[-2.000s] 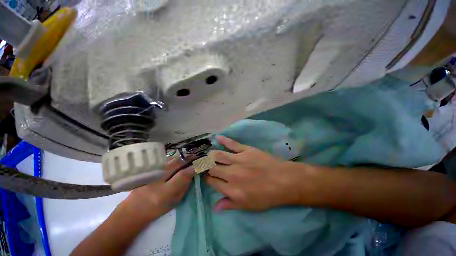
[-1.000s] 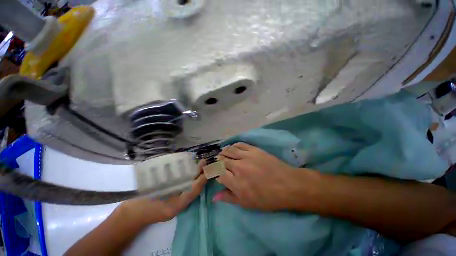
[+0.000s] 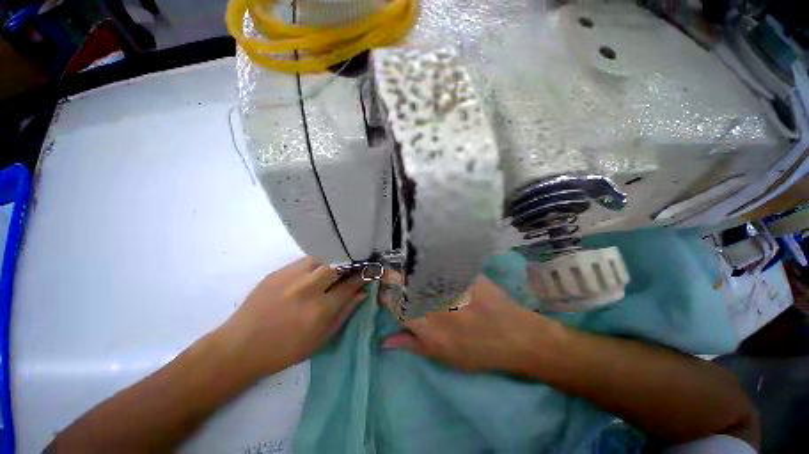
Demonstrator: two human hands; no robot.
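Thin green cloth [image 3: 426, 399] lies on the table under both hands and spreads right, behind my right forearm. A narrow seam or folded edge [image 3: 364, 372] runs up it toward the needle area. My left hand [image 3: 297, 310] rests at the left of the seam, fingertips by small metal parts [image 3: 371, 271]. My right hand [image 3: 470, 328] presses on the cloth at the right, its fingers partly hidden by the speckled sewing machine head [image 3: 448, 168]. The needle and the fingertips' hold cannot be made out.
A yellow ring [image 3: 319, 44] sits on top of the machine head. A ribbed cream dial [image 3: 581, 279] with a spring hangs over my right wrist. The white table [image 3: 133, 239] extends left to a blue tray rim [image 3: 13, 266]. Fine ruler marks show at the table's front.
The view has shifted, so the machine head and dial appear farther right and more table shows. The tan block is no longer visible. Both hands remain by the seam.
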